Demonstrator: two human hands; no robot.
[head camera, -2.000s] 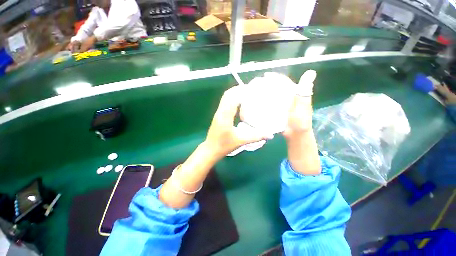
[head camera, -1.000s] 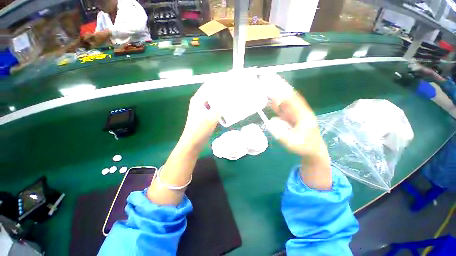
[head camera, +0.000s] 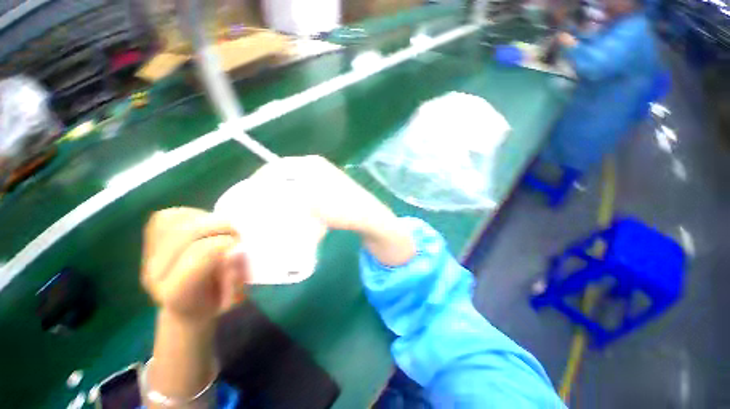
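Note:
Overexposed white pads (head camera: 272, 228) show in the middle of the view, above the green bench. My left hand (head camera: 192, 260) is at their left side, fingers curled on the edge. My right hand (head camera: 348, 200) reaches in from the right and touches their upper right part; its fingertips merge into the white glare. The number of pads cannot be told. The smartphone (head camera: 122, 393) lies at the lower left, partly cut off, beside the dark mat (head camera: 276, 367). Small white discs (head camera: 75, 379) lie beside the phone.
A clear plastic bag with white pieces (head camera: 448, 152) lies at the right. A blurred black display unit (head camera: 66, 300) is at the left. A white rail (head camera: 184, 152) and post stand behind. A person in blue (head camera: 600, 88) and a blue stool (head camera: 632, 272) are at the right.
The view has swung to the right and is blurred. The separate white pieces seen on the bench below my hands no longer show apart. My left hand's fingers are now curled at the pads' left edge.

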